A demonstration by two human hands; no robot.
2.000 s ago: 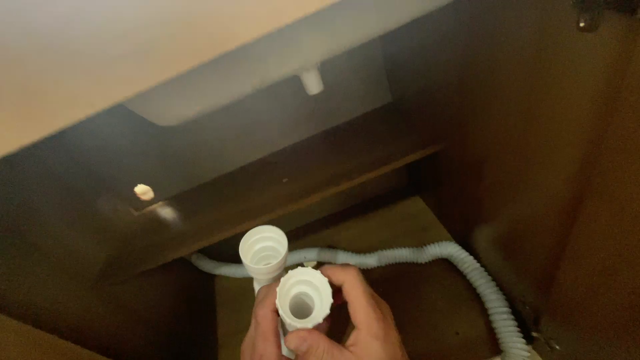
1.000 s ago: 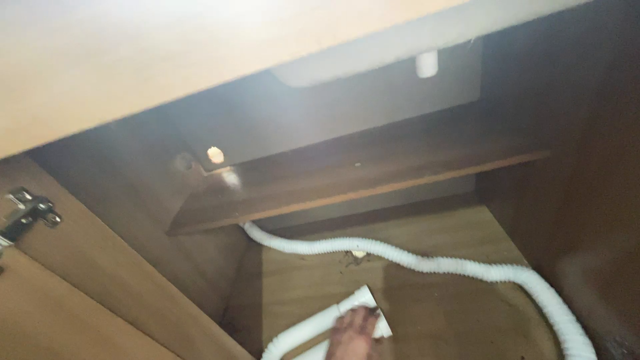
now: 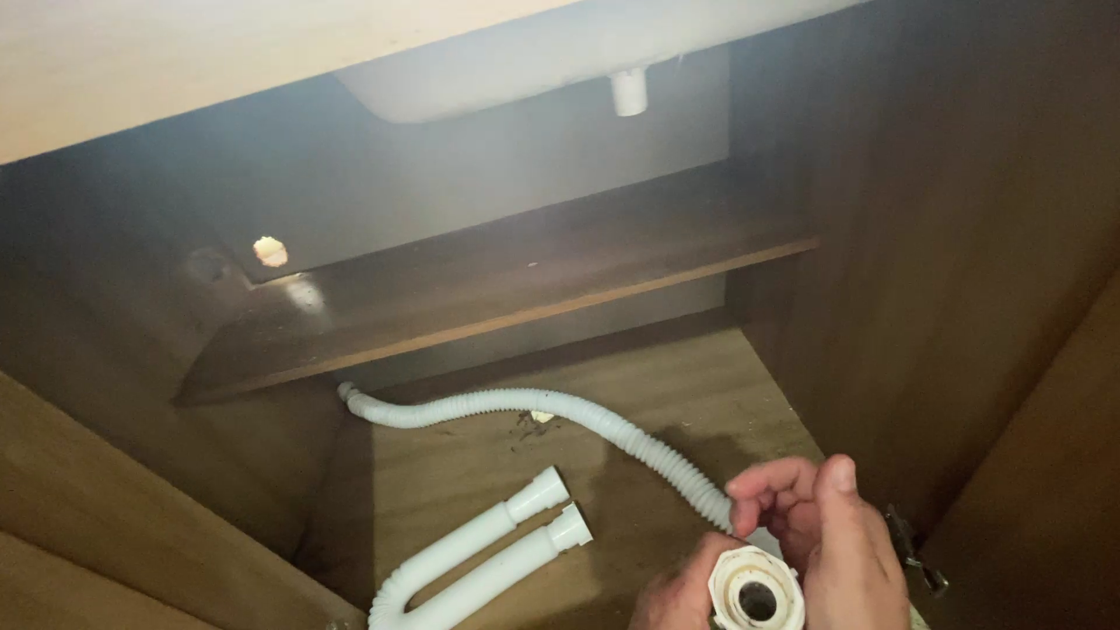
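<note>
At the lower right, my left hand (image 3: 682, 591) grips the white plastic nut end (image 3: 754, 595) of a drain hose, its round opening facing up. My right hand (image 3: 844, 551) is beside it with the fingers partly curled; whether it also touches the fitting cannot be told. A grey-white corrugated hose (image 3: 525, 401) runs from the cabinet's left side across its floor toward my hands. Another white hose (image 3: 472, 586), bent in a U, lies on the floor to the left, both ends side by side. Above, a short white drain outlet (image 3: 629, 93) hangs under the basin.
A wooden shelf (image 3: 525, 302) crosses the back of the cabinet. Near its left end the back panel has a ragged hole (image 3: 270, 251). A cabinet door (image 3: 114, 507) stands at the left, and a metal hinge (image 3: 914, 556) is at the right. Dark debris (image 3: 532, 429) lies beside the corrugated hose.
Two seconds ago my hands held white hose ends together; one second ago a hand was on the U-bent hose over the floor. That hose now lies released, and my hands are at another hose end.
</note>
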